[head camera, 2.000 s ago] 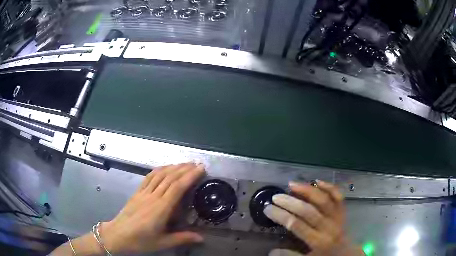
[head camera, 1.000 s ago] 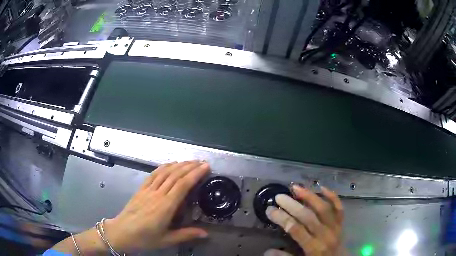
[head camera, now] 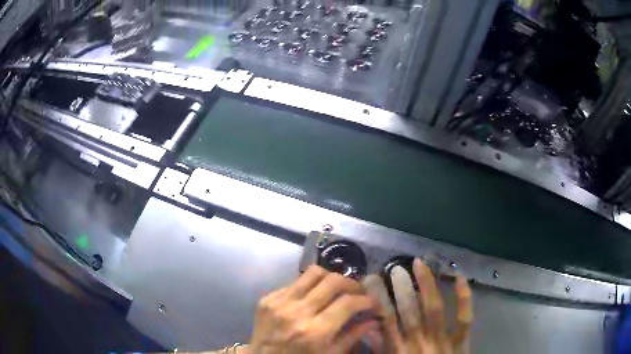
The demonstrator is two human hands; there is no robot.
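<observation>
Two round glossy black units sit side by side in a grey metal carrier (head camera: 311,253) on the near ledge, against the conveyor rail. My left hand (head camera: 315,311) is in front of the left black unit (head camera: 342,257), fingers curled and overlapping its near edge. Whether it holds anything is hidden. My right hand (head camera: 423,314) lies over the right black unit (head camera: 399,265), fingers spread, with pale coverings on some fingertips. It covers most of that unit. My hands are close together at the front of the carrier.
The green belt (head camera: 332,162) runs behind the rail (head camera: 277,207). On the infeed conveyor at left is a pale metal plate (head camera: 104,114) with a raised block. A clear tray of round parts (head camera: 318,34) and a grey upright (head camera: 443,62) stand behind the belt. A blue edge shows at far right.
The view has shifted, so the scene sits further right and lower. My left hand has moved from the carrier's left side to its front, its fingers now curled. A plate has appeared on the infeed conveyor.
</observation>
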